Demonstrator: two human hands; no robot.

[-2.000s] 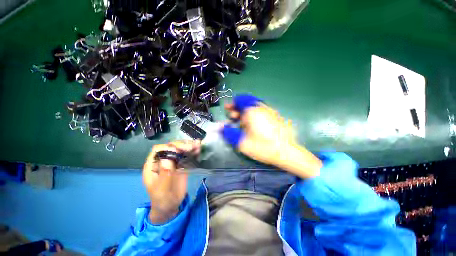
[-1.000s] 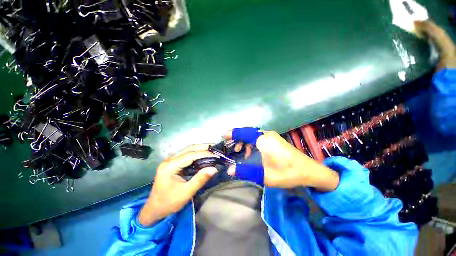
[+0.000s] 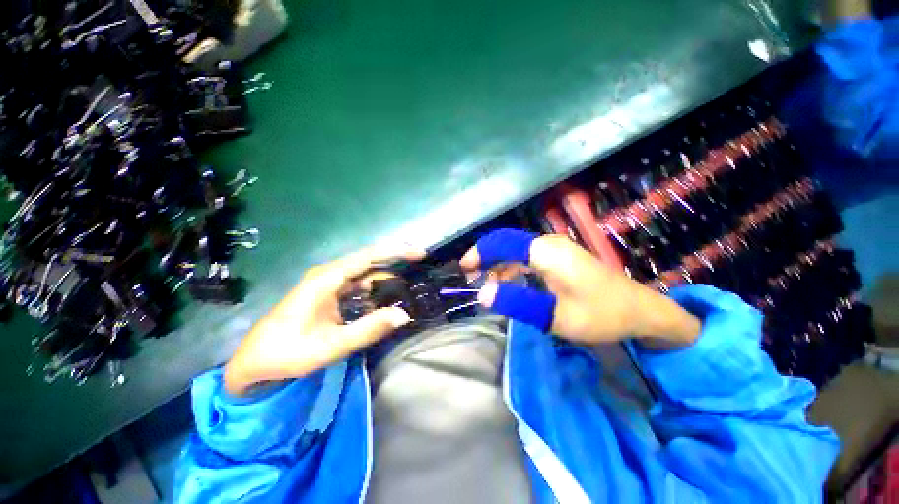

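My left hand (image 3: 311, 320) is closed around a small batch of black binder clips (image 3: 399, 292) in front of my chest. My right hand (image 3: 582, 295), with blue finger wraps, pinches thin silver wire handles (image 3: 461, 292) at the right end of the batch. How many clips are held cannot be told, as the fingers cover part of them. A tangled clip heap (image 3: 108, 197) lies on the green bench at the left.
A red tray (image 3: 591, 231) with rows of black clips sits low at the right, beyond the bench edge. A pale parts bin (image 3: 258, 30) stands behind the heap. Another person's blue sleeve (image 3: 860, 74) shows at the upper right.
The view has turned right, so the heap sits farther left and more of the red tray shows. Both hands have come together on the clips at my chest.
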